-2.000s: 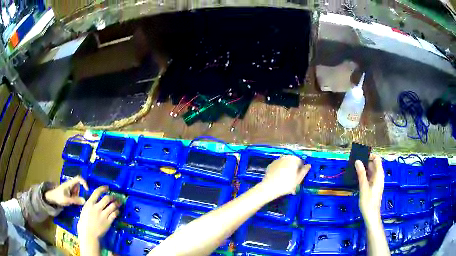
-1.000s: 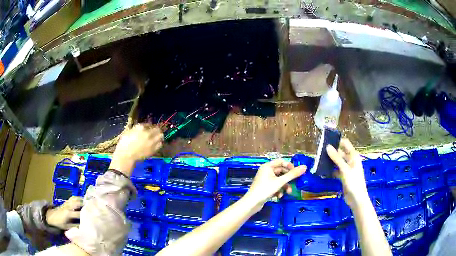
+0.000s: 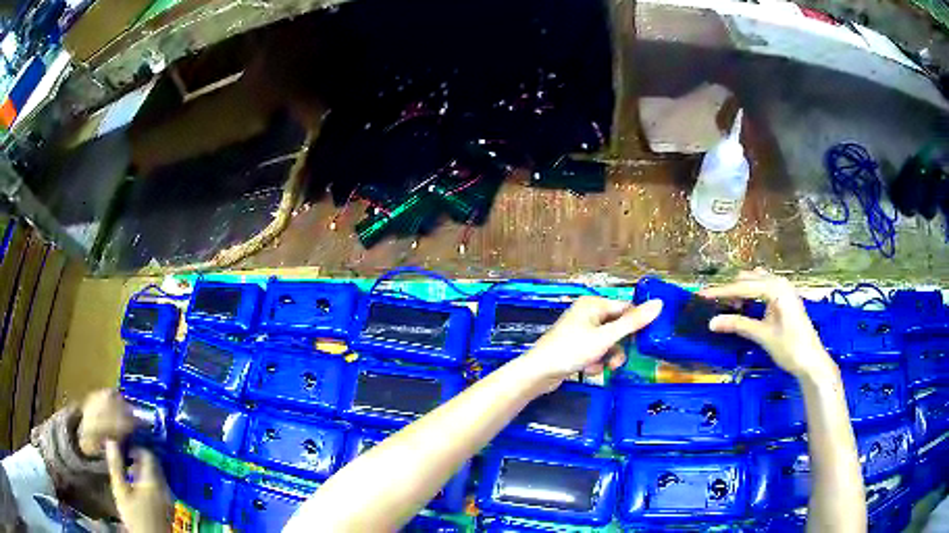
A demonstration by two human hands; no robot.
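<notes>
My left hand (image 3: 586,338) holds the left end of a blue plastic housing (image 3: 653,340), which is tilted a little above its row. My right hand (image 3: 775,321) holds a dark solar panel (image 3: 699,315) at its right end, with fingers along its edges. The panel lies over the recess of that housing; my fingers hide its right part, and I cannot tell if it is fully seated. Glued housings without panels (image 3: 678,413) lie below. Fitted housings (image 3: 548,484) lie in the column to their left.
A clear glue bottle (image 3: 721,187) stands behind the rows, with loose blue cord (image 3: 860,198) to its right. Panel stock with wires (image 3: 432,203) lies at back centre. Another person's hands (image 3: 127,458) are over housings at lower left. Stacked cardboard trays (image 3: 31,323) stand at far left.
The panel has gone from upright in my right hand to lying over the housing, which is now lifted and tilted. The other person's hand has moved back from the stock to the lower left.
</notes>
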